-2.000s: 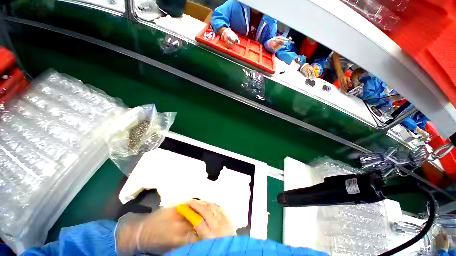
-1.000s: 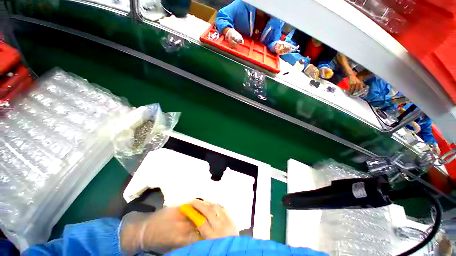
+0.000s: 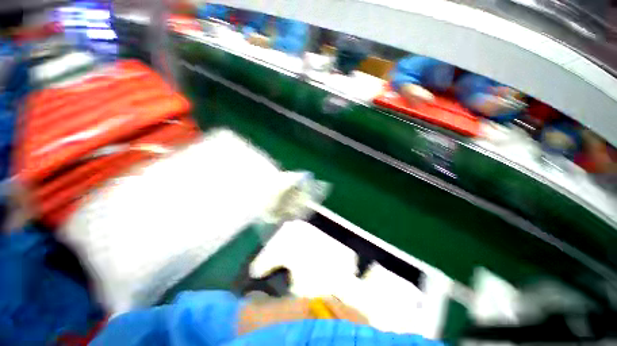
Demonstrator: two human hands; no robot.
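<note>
A white notched block (image 3: 318, 260) sits in a black fixture base (image 3: 369, 244) with a pale frame. My left hand (image 3: 270, 315) is low at the block's near edge, blurred and partly covered by the blue sleeve. My right hand (image 3: 350, 313) is beside it, also mostly hidden by a sleeve. A short yellow piece (image 3: 321, 309) shows between the hands, gripped by the right fingers. What the left fingers hold is hidden.
A blurred stack of clear trays (image 3: 169, 203) and red-orange totes (image 3: 101, 115) lie left. A small-parts bag (image 3: 292, 197) touches the frame's far corner. A black screwdriver (image 3: 534, 331) is lower right. Workers' blue sleeves (image 3: 423, 71) show across the green line.
The view has swung left and blurred, so the fixture and hands appear further right and lower. The red-orange totes show much more. The hands stay together around the yellow piece.
</note>
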